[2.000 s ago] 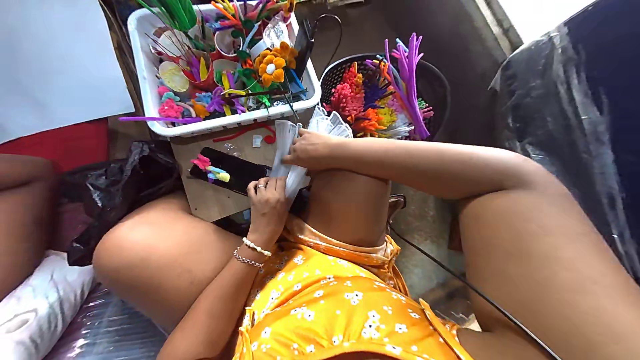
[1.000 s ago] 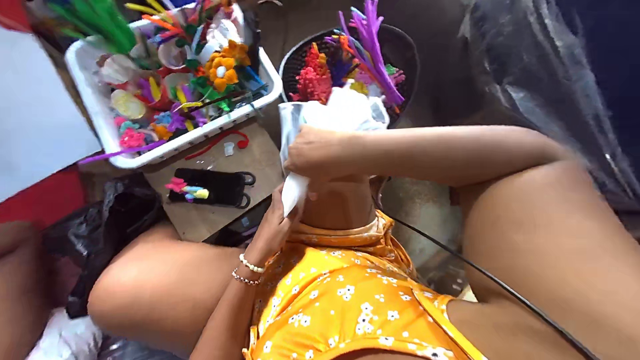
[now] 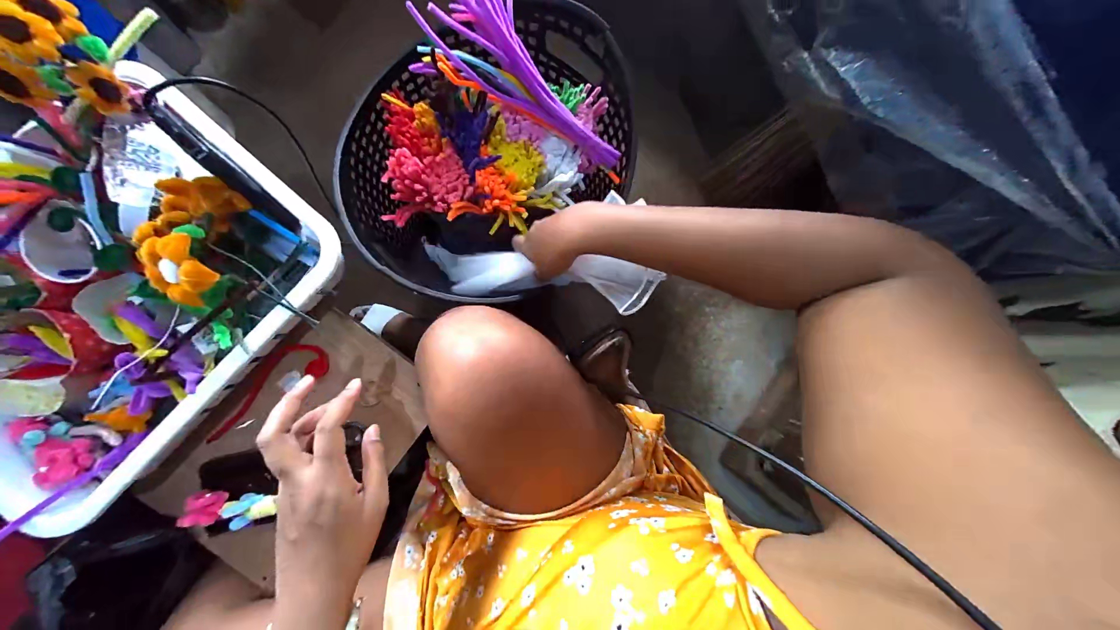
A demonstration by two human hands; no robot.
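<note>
My right hand (image 3: 556, 243) grips crumpled clear-white plastic (image 3: 617, 278) at the near rim of a dark perforated basket (image 3: 354, 197). Beyond the hand, bundles of coloured pipe cleaners (image 3: 429, 175) fill the basket, and long purple pipe cleaners (image 3: 534, 79) lie across them. My left hand (image 3: 328, 455), empty with fingers apart, is raised over a small board (image 3: 372, 367). Just left of it, small pink, blue and yellow fuzzy flowers (image 3: 206, 509) rest on a black item that my hand partly hides.
At the left, a white basket (image 3: 319, 254) holds pipe-cleaner flowers (image 3: 175, 269), cups and loose stems. A red pipe cleaner (image 3: 262, 385) lies on the board. A black cable (image 3: 840, 503) crosses the lower right. Clear plastic sheeting (image 3: 919, 114) covers something dark at the upper right.
My hands have moved apart. The right hand has carried the plastic from above my leg to the dark basket's near rim; the left has let go of it and opened. The view has shifted.
</note>
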